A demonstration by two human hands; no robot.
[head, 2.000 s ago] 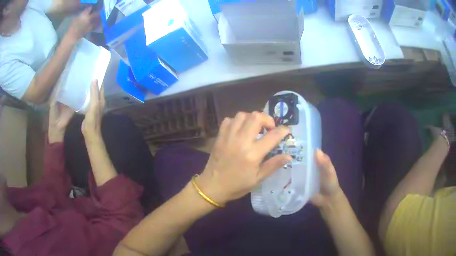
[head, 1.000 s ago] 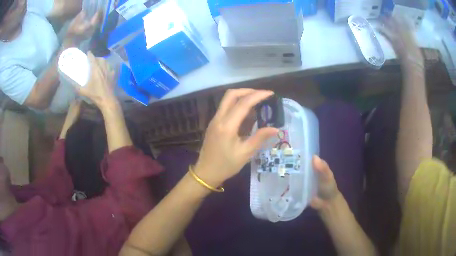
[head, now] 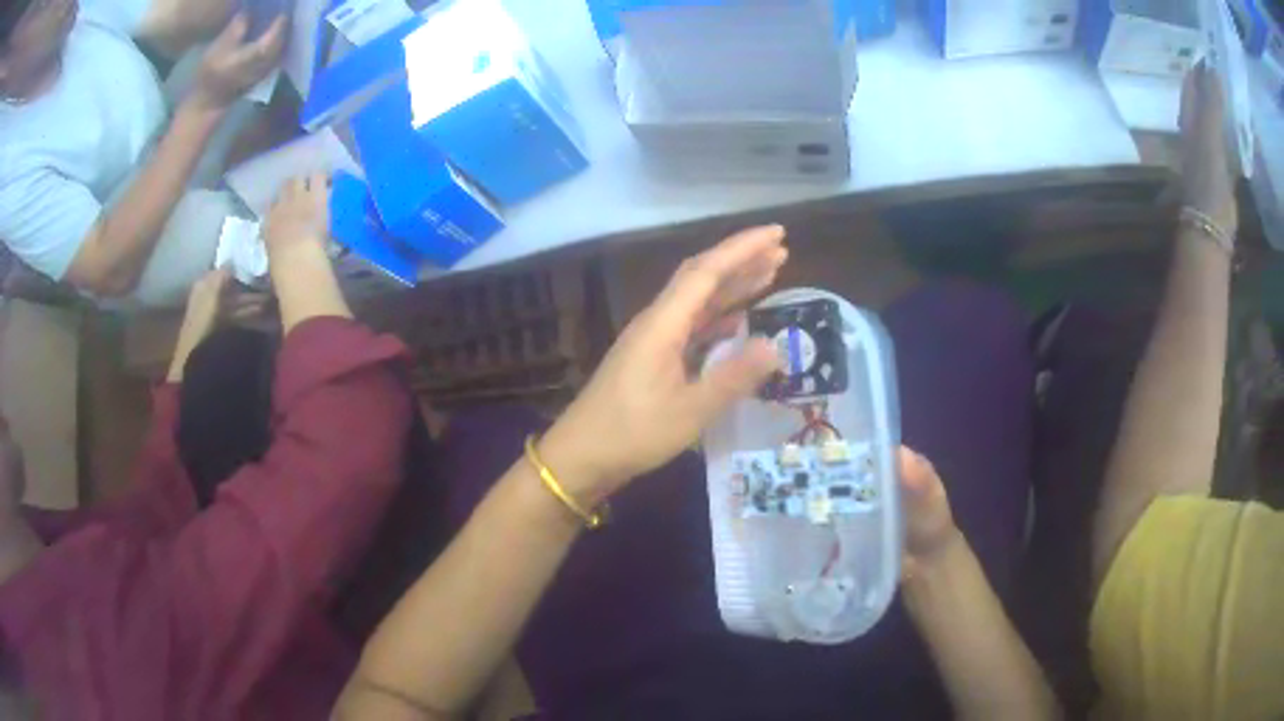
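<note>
The translucent oval housing [head: 873, 465] is held upright-facing over my lap, its open side towards me. The black square fan [head: 820, 347] sits at its far end. The circuit board [head: 803, 483] lies across its middle, with red and dark wires running to the fan. A pale round fitting [head: 820, 606] is at the near end. My left hand [head: 669, 366], with a gold bracelet, is at the far left rim; its thumb touches the fan's left side and its fingers are extended. My right hand [head: 927, 514] grips the housing's right side; its other fingers are hidden behind.
The white table [head: 972, 134] runs across the top, with an open carton [head: 739, 148] and blue-white cartons [head: 493, 106]. A person in maroon [head: 282, 507] at left handles a white item. A person in yellow [head: 1197, 606] sits at right, arm stretched to the table. Slatted shelving [head: 493, 338] is below.
The fan, tilted up in my left hand a second ago, now lies flat in the housing; my left fingers have released it. The white oval piece is gone from the table's right.
</note>
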